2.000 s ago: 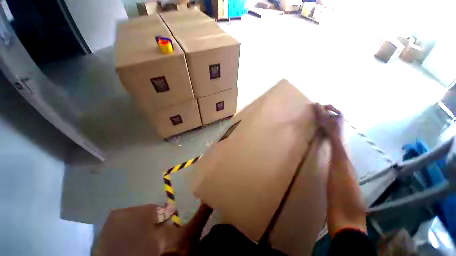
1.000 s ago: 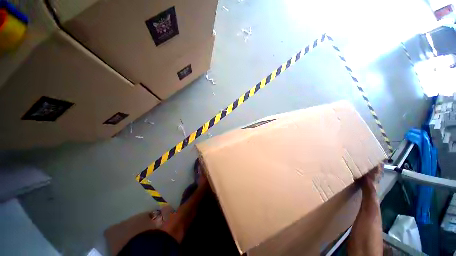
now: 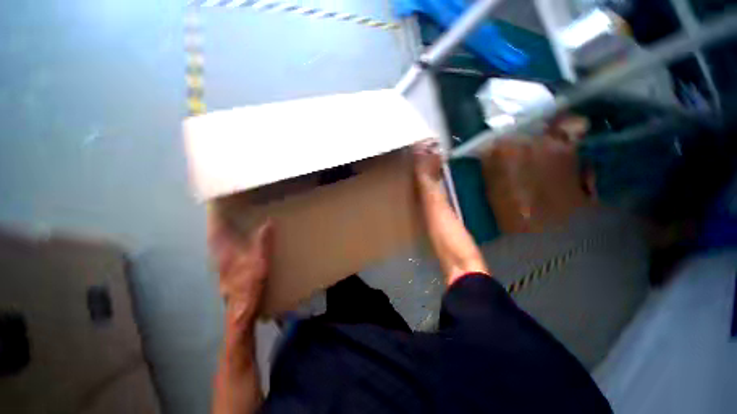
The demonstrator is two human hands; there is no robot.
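A brown carton [image 3: 339,222] is between my two hands in front of my body, its upper face bright with light and a dark mark near the edge below it. My left hand [image 3: 245,267] presses on the carton's left side, fingers spread on the board. My right hand [image 3: 428,166] holds the carton's right end near the upper corner. The frame is blurred, so the fingertips of my right hand are unclear, and the carton's underside is hidden.
Cartons with dark square logos [image 3: 69,323] stand at the lower left. A metal frame [image 3: 477,36] with a blue plastic sheet [image 3: 485,40] is at the upper right. A white bag-like item [image 3: 517,101] and brown board or paper [image 3: 533,182] lie beyond my right hand. Striped tape [image 3: 195,77] marks the floor.
The view has swung right, so the logo cartons now sit lower left. The held carton has turned and shows a side face towards me. My left hand now shows on its left side.
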